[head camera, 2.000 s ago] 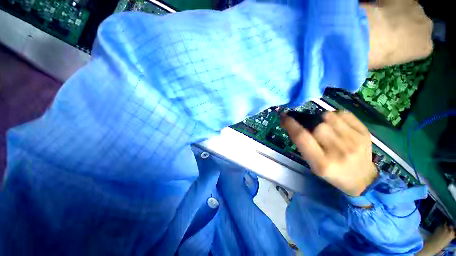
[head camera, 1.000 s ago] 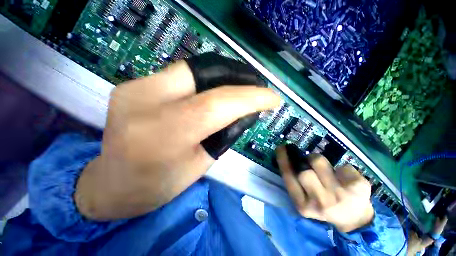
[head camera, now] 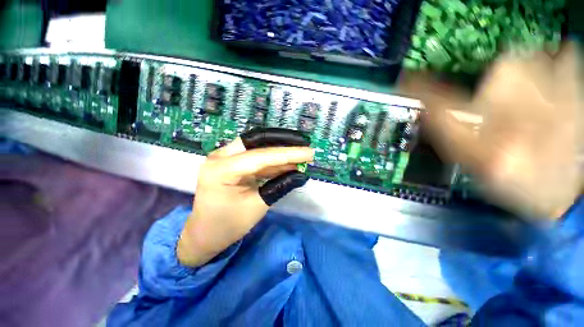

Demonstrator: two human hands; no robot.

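Observation:
My left hand [head camera: 227, 191], with black finger cots on thumb and a finger, is over the near side of a green circuit board [head camera: 250, 108]. A small bright-green block [head camera: 301, 167] shows between its fingertips. Light-green blocks [head camera: 355, 152] stand on the board to the right of this hand. My right hand [head camera: 528, 134] is large and blurred at the right, between the boards and the green parts bin; whether it holds anything cannot be told.
A black bin of blue-violet parts [head camera: 307, 25] and a bin heaped with light-green blocks [head camera: 474, 35] lie behind the far rail. The silver conveyor rail [head camera: 339, 203] runs in front of me. More boards [head camera: 57, 83] lie left. Pink-purple cloth [head camera: 83, 236] shows at the lower left.
The view has turned and shifted. My left hand came back from over the green bin to the boards. My right hand has left the boards and moved up and right.

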